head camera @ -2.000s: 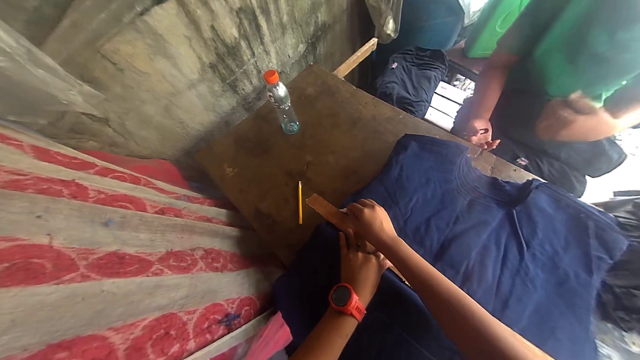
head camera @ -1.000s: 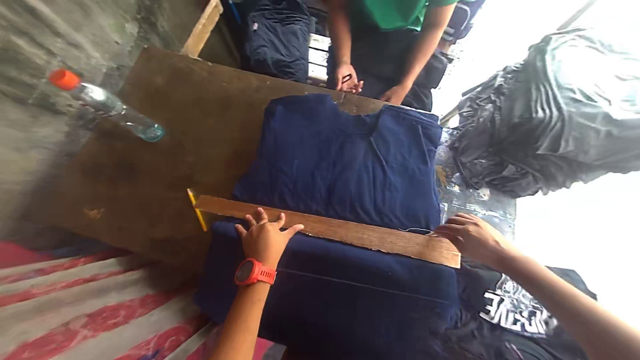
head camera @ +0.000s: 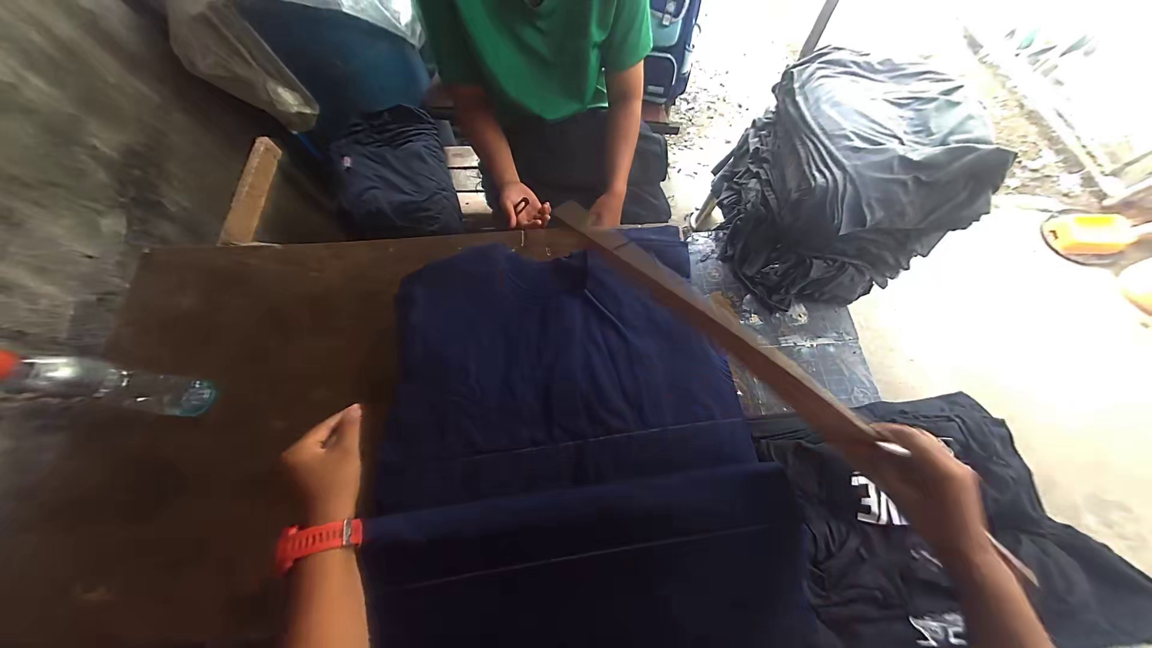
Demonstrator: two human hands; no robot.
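Observation:
My right hand (head camera: 927, 486) grips the near end of a long wooden strip (head camera: 738, 337), raised at a slant over the right side of a navy shirt (head camera: 558, 378). A small white spot shows by its thumb; I cannot tell what it is. Left of the shirt, my left hand (head camera: 328, 463) is curled, with a red watch band (head camera: 319, 540) on the wrist; whether it holds anything is hidden. The navy cloth lies flat with its neckline at the far side, a fold across its near part and pale lines on it. No yellow pencil shows.
A clear plastic bottle (head camera: 117, 382) lies on the brown board (head camera: 243, 315) at left. Across it, a person in a green shirt (head camera: 549, 54) has both hands near the far edge. Grey and black garments (head camera: 864, 162) are piled at right, printed black cloth (head camera: 972, 504) nearer.
The wooden strip, lying across the navy cloth a second ago, is now lifted and slanted in my right hand. My left hand has left the strip and curled. The view has turned.

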